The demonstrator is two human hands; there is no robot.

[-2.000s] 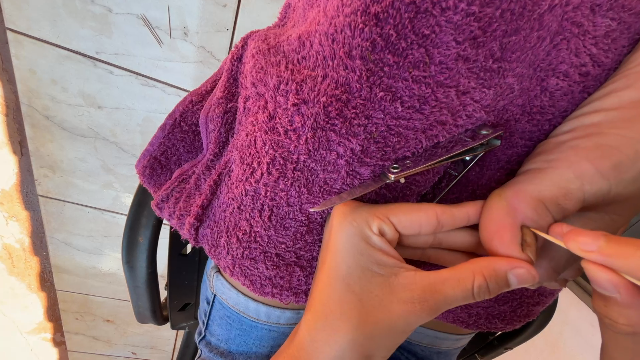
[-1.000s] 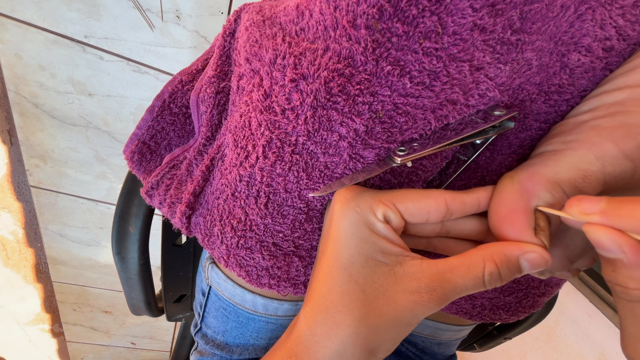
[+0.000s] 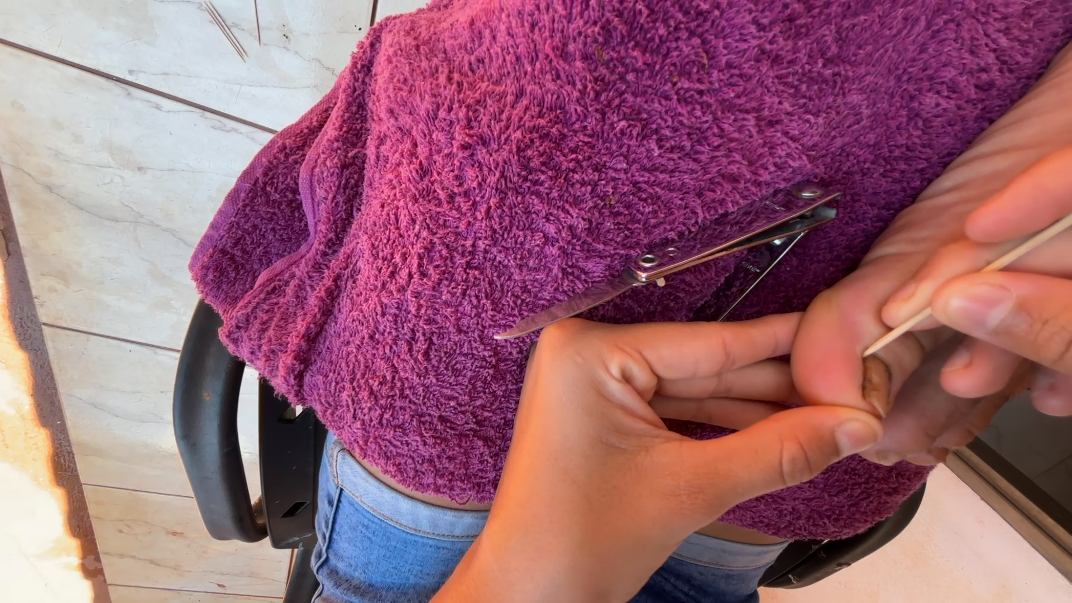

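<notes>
A bare foot rests on a purple terry towel (image 3: 519, 184) over my lap. My left hand (image 3: 670, 419) grips its big toe (image 3: 837, 343), with the thumb and fingers on either side of the toe. In my right hand (image 3: 997, 310), a thin wooden stick (image 3: 946, 297) is pinched between thumb and fingers. The stick's tip touches the edge of the discoloured toenail (image 3: 876, 385). Beside my left hand, a metal nail clipper (image 3: 729, 243) lies on the towel with its pointed file (image 3: 569, 308) swung out.
Black chair armrests (image 3: 205, 427) flank my blue jeans (image 3: 402, 511). Several thin sticks (image 3: 224, 29) lie on the marble-look tiled floor (image 3: 109, 184) at upper left. A dark framed panel (image 3: 1022, 452) is at lower right.
My right hand has shifted its hold; its fingers are more spread and the stick is now held at a steeper slant. The left hand keeps its grip on the toe.
</notes>
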